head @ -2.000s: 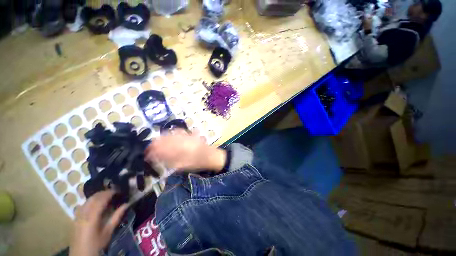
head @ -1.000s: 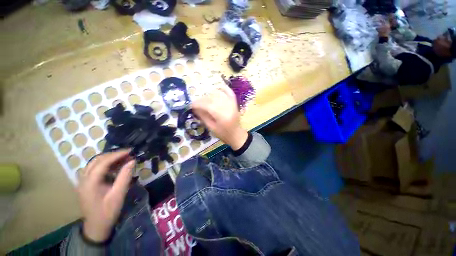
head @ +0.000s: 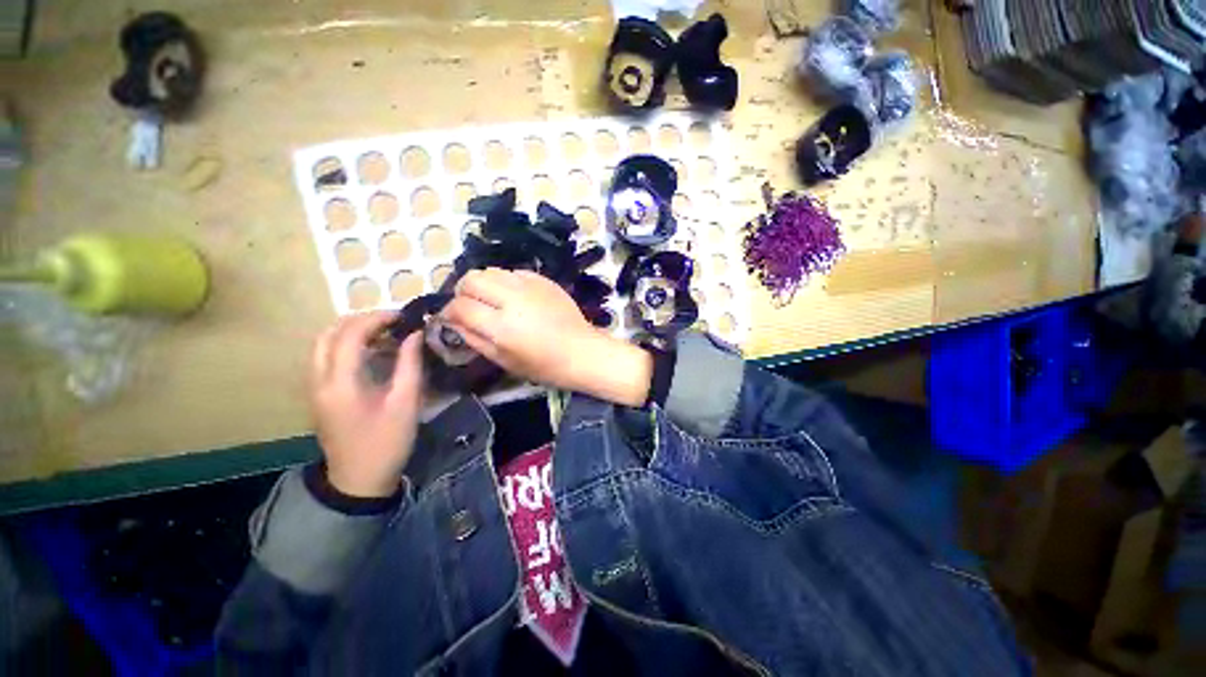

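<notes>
A black housing (head: 454, 341) with a pale ring lies between my hands, partly hidden by fingers. My left hand (head: 364, 403) holds its left side with thumb and fingers. My right hand (head: 536, 333) has its fingertips at the ring; whether they pinch a small part cannot be told. A heap of flat black inserts (head: 522, 238) lies just beyond, on the white perforated tray (head: 377, 135). Two more housings stand on the tray's right part, one glossy (head: 642, 205), one nearer me (head: 659, 291). A pile of tiny purple parts (head: 794, 245) lies right of the tray.
A yellow squeeze bottle (head: 132, 275) lies at left beside crumpled clear film (head: 86, 347). More housings (head: 638, 66) stand behind the tray, at back left and at right. Wrapped parts (head: 846, 66) and stacked trays (head: 1071, 40) are at back right. A blue bin (head: 1008, 384) is below the bench edge.
The view has swung left, bringing the yellow bottle fully in. My right hand has moved left from near the tray's housings to meet my left hand, and a housing now shows between them.
</notes>
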